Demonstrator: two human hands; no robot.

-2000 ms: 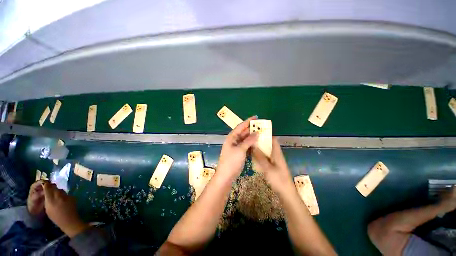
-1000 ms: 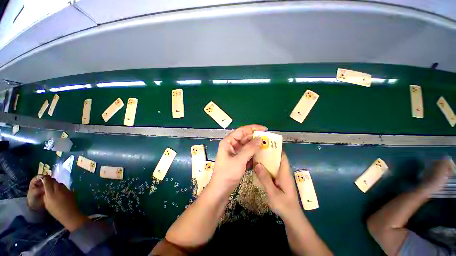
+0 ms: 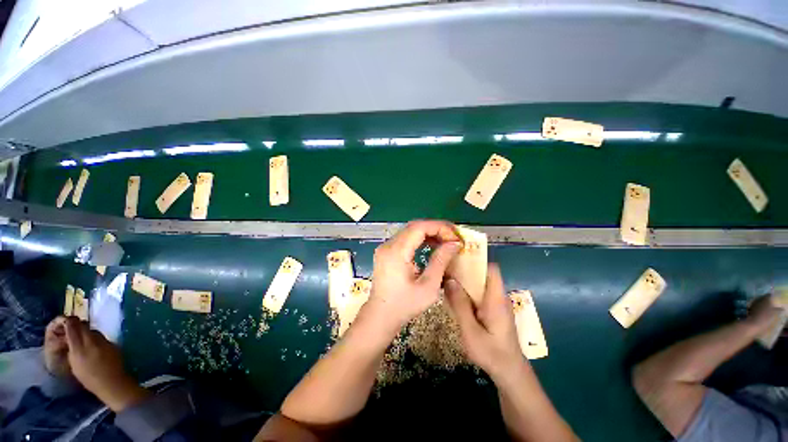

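Observation:
I hold one pale gold phone back cover (image 3: 472,269) upright above the worktop, close to the divider rail. My right hand (image 3: 486,324) grips its lower part from the right and below. My left hand (image 3: 415,276) is at its upper left corner, thumb and forefinger pinched together at the camera area; whether a tiny part is between them cannot be told. A heap of tiny gold-tan rings (image 3: 432,341) lies below my hands, partly hidden by my forearms. A thinner scatter of rings (image 3: 212,341) lies to the left.
Spaced covers lie on the green conveyor belt (image 3: 406,164) beyond the grey divider rail (image 3: 553,234). More covers lie on the worktop, left of my hands and right (image 3: 638,298). A person's hands (image 3: 86,354) are at the left, another person's arm (image 3: 700,354) at the right. An overhead housing (image 3: 415,60) spans above.
The covers on the belt have shifted left. The held cover stays at about the same place, while my left fingertips have changed from lying over its camera area to a pinch at its corner.

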